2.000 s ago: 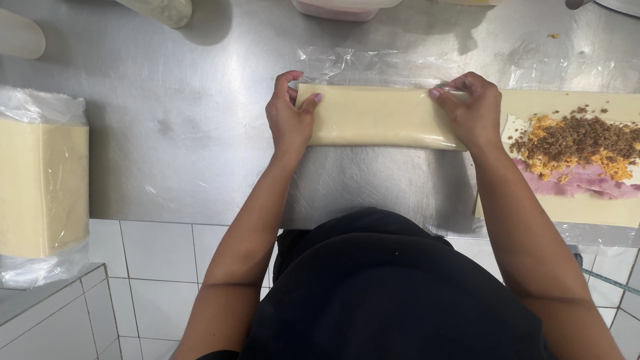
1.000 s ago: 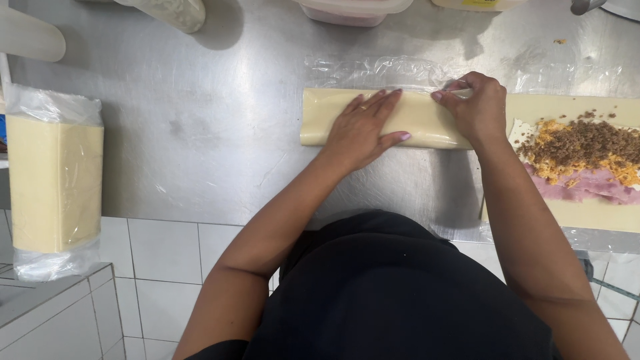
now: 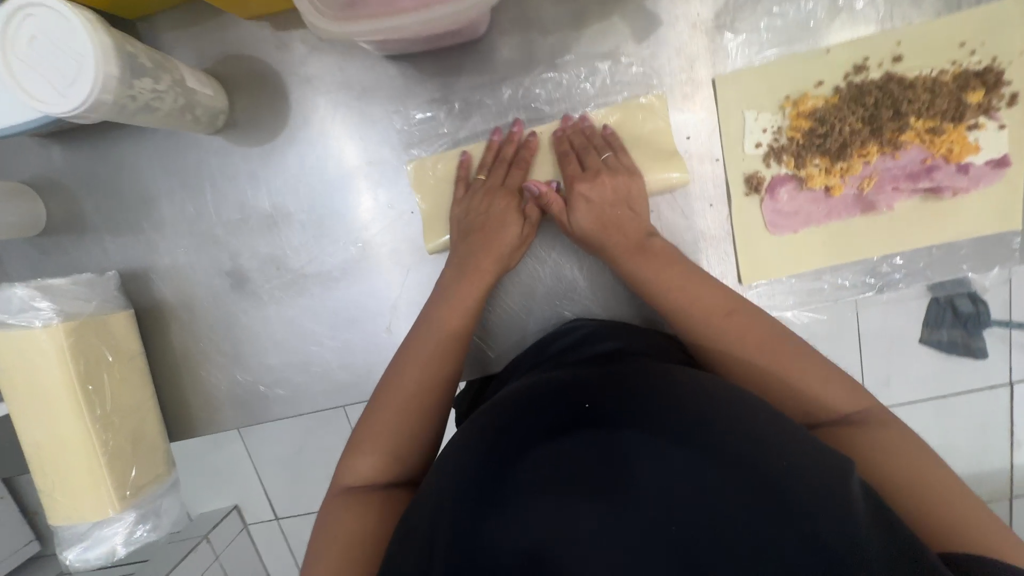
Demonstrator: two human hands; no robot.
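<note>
A folded sheet of pale yellow dough (image 3: pixel 668 144) lies on clear plastic film (image 3: pixel 592 84) on the metal table. My left hand (image 3: pixel 498 208) rests palm down on its left half, fingers pointing away from me. My right hand (image 3: pixel 600 180) lies flat on the right half, its thumb touching my left hand. Neither hand grips anything. To the right, an open pale dough sheet (image 3: pixel 872 252) on film bears a pink layer (image 3: pixel 888 188), shredded orange filling (image 3: pixel 948 144), brown crumbled filling (image 3: pixel 880 108) and a white layer partly hidden beneath.
A plastic-wrapped stack of pale dough sheets (image 3: pixel 88 416) lies at the left table edge. Near the upper left is a lidded clear container (image 3: pixel 152 84). A tub with pink contents (image 3: pixel 400 20) stands at the top. A dark dustpan-like object (image 3: pixel 956 320) is at the right, over the floor tiles.
My right hand has let go of the dough's far edge and now lies flat beside my left hand. Earlier, both hands pinched that edge. The view has turned and shifted.
</note>
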